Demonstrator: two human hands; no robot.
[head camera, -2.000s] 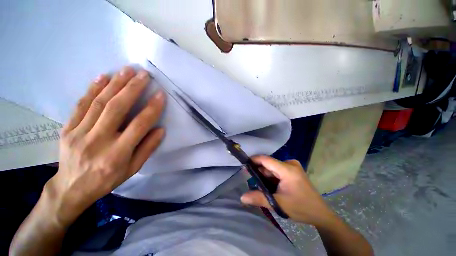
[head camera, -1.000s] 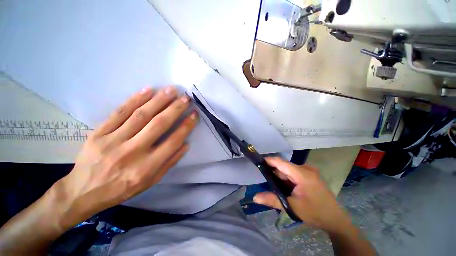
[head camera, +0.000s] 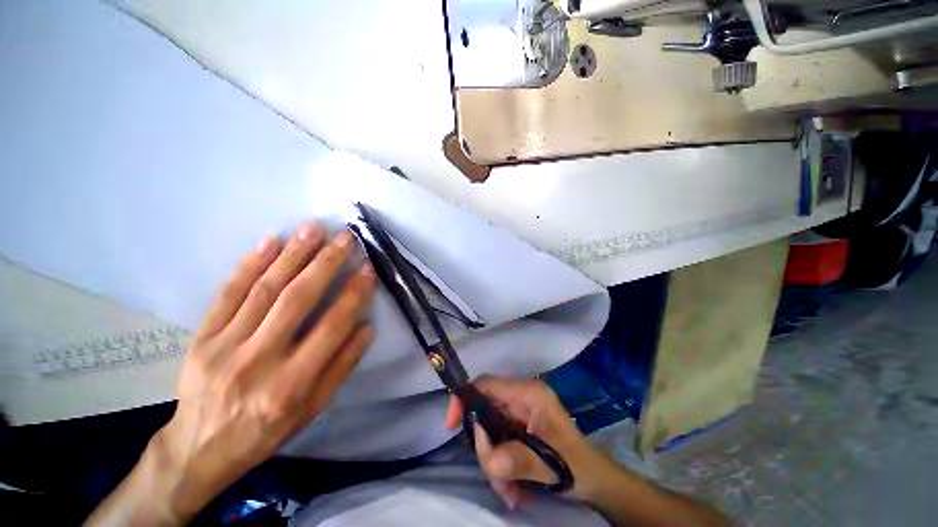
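The pale lavender garment panel (head camera: 123, 154) lies slantwise on the tabletop and folds down over my lap. My left hand (head camera: 278, 335) rests flat on it, palm down, fingers slightly apart, left of a pocket slit (head camera: 434, 293). The slit gapes, with dark material showing in it and an angled cut at its near end. My right hand (head camera: 535, 437) grips the handles of the black tailor's shears (head camera: 436, 360). The blades lie along the slit's left side, tips near its far end. I cannot tell whether the tips are under the cloth.
The sewing machine's beige bed (head camera: 617, 118) and metal parts are at upper right. A printed ruler scale (head camera: 113, 352) runs along the white table's front edge. A tan board (head camera: 710, 340) stands below the table at right, with a red container (head camera: 816, 261) behind it.
The slit gapes wider than before. The shears have swung to a steeper angle, with their handles further left and lower in view. My left hand still lies flat beside the slit. The view has shifted.
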